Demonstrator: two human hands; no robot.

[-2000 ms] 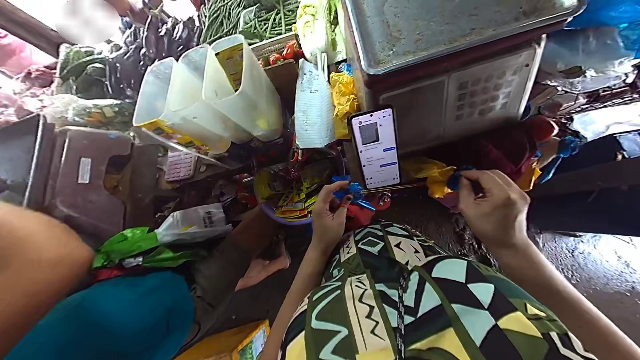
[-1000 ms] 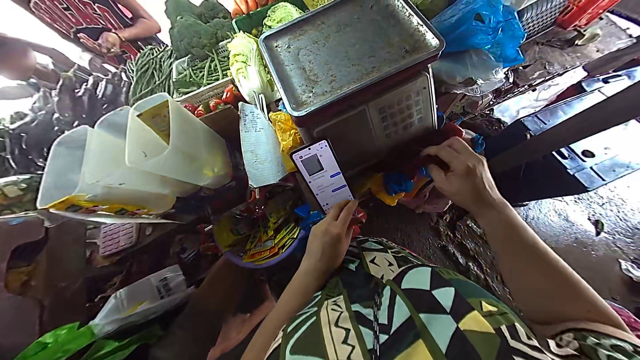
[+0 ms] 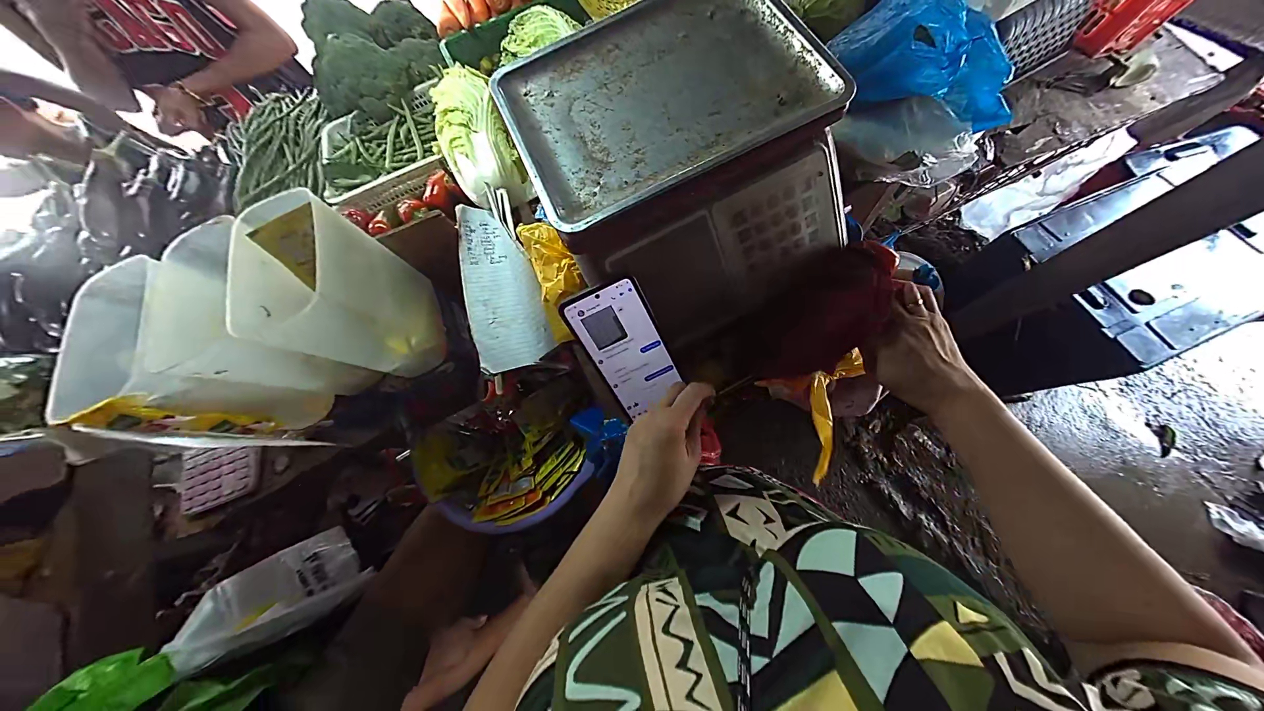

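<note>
My left hand (image 3: 660, 446) is closed at the lower end of a smartphone (image 3: 624, 346) with a lit screen; small blue plastic (image 3: 602, 434) shows beside it. Past the scale's right side, my right hand (image 3: 916, 351) has its fingers curled at a dark red cloth or bag (image 3: 839, 306); its grip is partly hidden. Yellow plastic (image 3: 822, 420) hangs just left of that hand. A weighing scale with a metal tray (image 3: 676, 99) stands beyond the phone. Handwritten paper (image 3: 499, 291) hangs beside yellow plastic left of the scale. Below it, a round basin (image 3: 523, 518) holds yellow packets.
Translucent plastic containers (image 3: 326, 286) lie tilted at left, near a pink calculator (image 3: 219, 479). Napa cabbage (image 3: 479, 138), green beans (image 3: 281, 148) and broccoli (image 3: 365, 59) lie behind. A person's hand (image 3: 178, 107) is at upper left. Blue bags (image 3: 928, 59) sit right of the scale.
The view has swung and moved nearer the scale. My left hand has come to the phone's lower end. My right hand has moved up along the scale's right side, and the dark red item is now raised.
</note>
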